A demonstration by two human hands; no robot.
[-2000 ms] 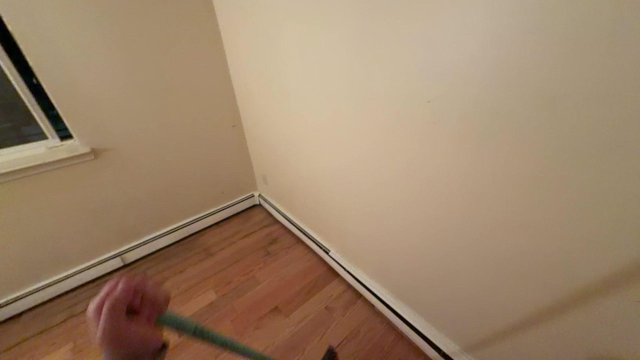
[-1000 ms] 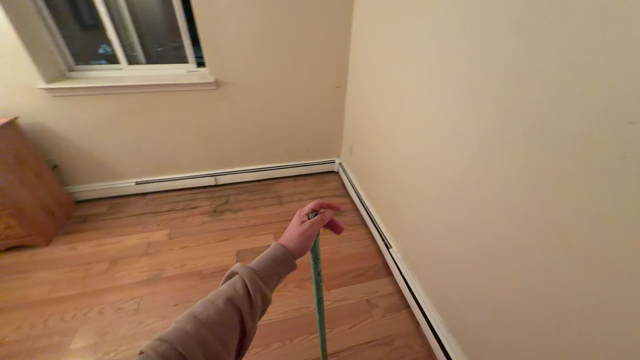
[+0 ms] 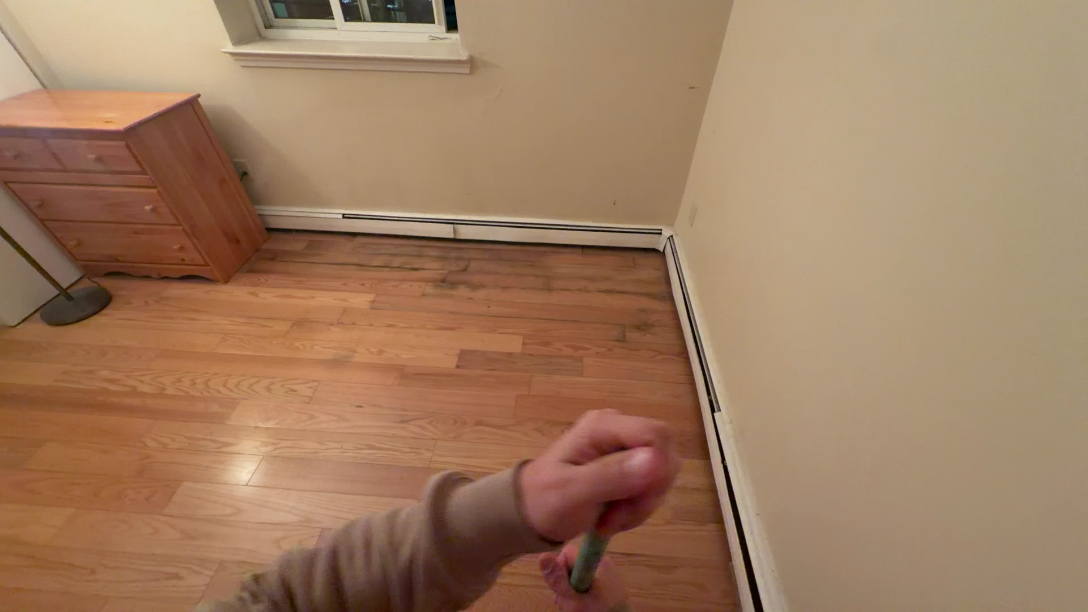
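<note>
My left hand [image 3: 599, 467], in a brown sleeve, is closed around the top end of a green pole [image 3: 589, 561] at the lower middle of the head view. Just below it, my right hand [image 3: 586, 582] is partly in view at the bottom edge, around the same pole. The lower part of the pole is out of the frame, so what it ends in is hidden. Beneath both hands lies the wood plank floor [image 3: 340, 425], with dark stains near the far baseboard.
White baseboard heaters run along the far wall [image 3: 510, 231] and the right wall [image 3: 722, 442], meeting in the corner. A wooden dresser [image 3: 187, 187] stands at the left, near a round dark lamp base [image 3: 76, 304]. Above the far heater is a window sill [image 3: 357, 56].
The left hand's fingers, loosely spread over the pole top a second ago, are now closed on it. The right hand has come into view below. The view has swung left, showing more dresser.
</note>
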